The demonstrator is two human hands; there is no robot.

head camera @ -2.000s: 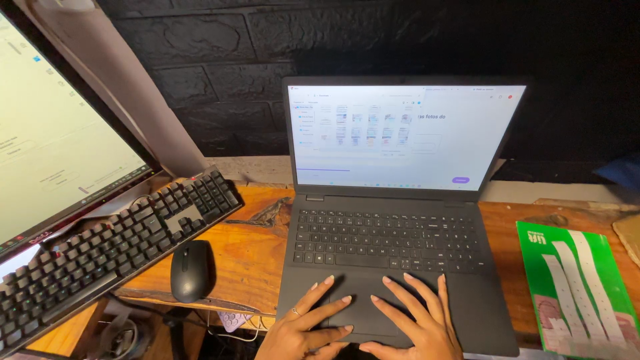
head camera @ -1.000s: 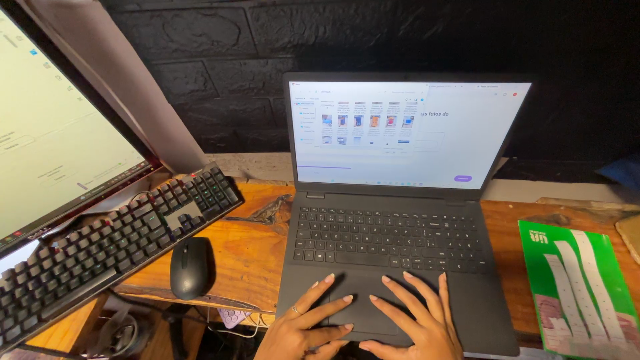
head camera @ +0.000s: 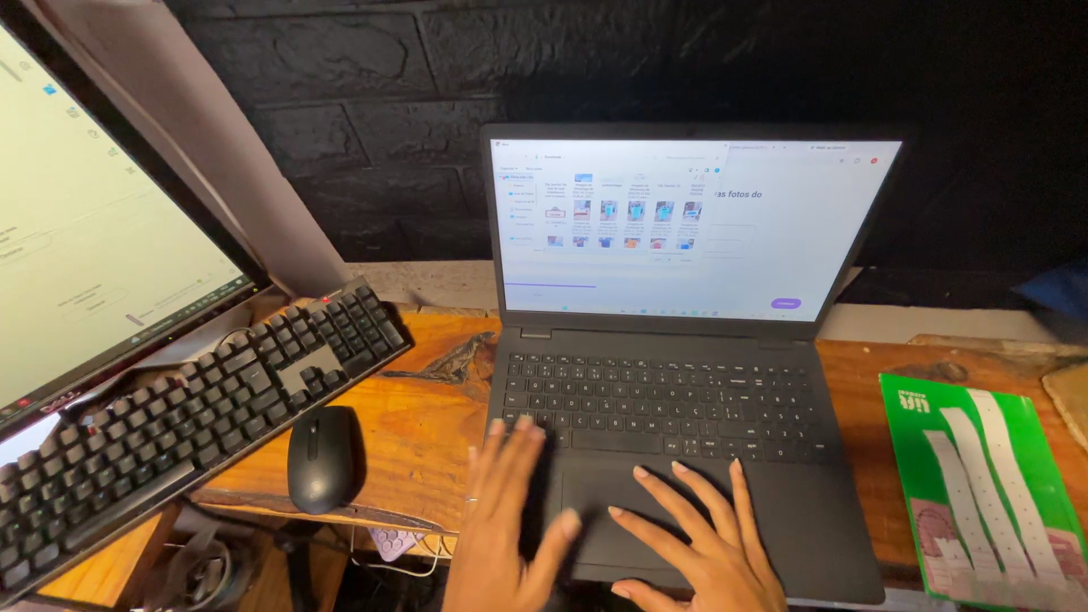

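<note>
A dark laptop (head camera: 786,476) stands open on a wooden desk, its screen (head camera: 765,255) showing a file window with small picture thumbnails over a web page. My left hand (head camera: 510,527), slightly blurred, is over the lower left of the laptop, with fingertips at the left end of the keyboard (head camera: 616,416) and the thumb by the touchpad's left side. My right hand (head camera: 705,540) is spread over the touchpad (head camera: 595,501) and palm rest, fingers apart. Neither hand holds anything. Left of the laptop lies a black computer mouse (head camera: 321,463), untouched.
A black mechanical keyboard (head camera: 195,425) lies slanted at the left, before a lit monitor (head camera: 102,238). A green booklet (head camera: 918,425) with white paper strips lies to the right on the desk (head camera: 425,425). Cables hang below the front edge; a dark brick-patterned wall (head camera: 357,59) rises behind.
My left hand has moved up and left from the touchpad area to the keyboard's left end. The right hand stays near the touchpad. The thumbnails in the file window have changed.
</note>
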